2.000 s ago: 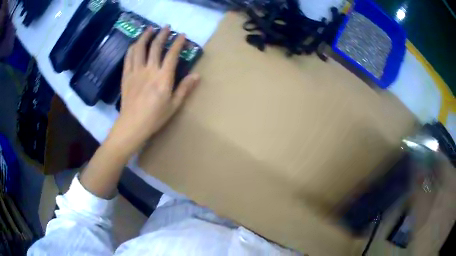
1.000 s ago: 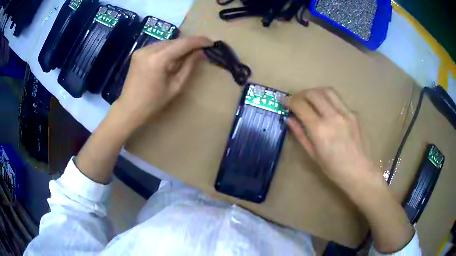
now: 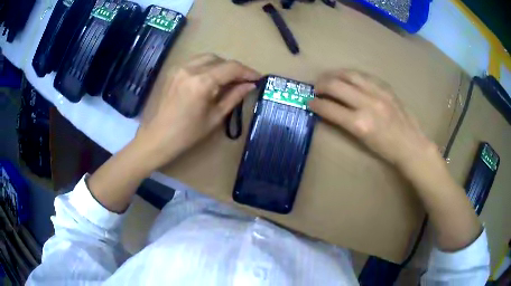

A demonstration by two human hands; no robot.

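Observation:
A black power bank case (image 3: 274, 153) lies on the cardboard work mat (image 3: 347, 184), with a green circuit board (image 3: 288, 94) across its top end. My left hand (image 3: 204, 98) pinches a thin black lanyard at the case's upper left corner. The lanyard's loop (image 3: 234, 123) hangs below my fingers, beside the case. My right hand (image 3: 367, 111) has its fingertips at the case's upper right edge, by the board. Whether they hold something small cannot be seen.
Several black cases with green boards (image 3: 137, 67) overlap at the upper left. Another case (image 3: 483, 173) lies at the right edge, near a black cord (image 3: 460, 120). A loose black strap (image 3: 281, 29) lies above. A blue tray (image 3: 417, 21) of grey bits is at the top right.
The case was brought to the mat's middle since the oldest frame. My left hand has moved right with the lanyard to the case's corner. A separate strap now lies above.

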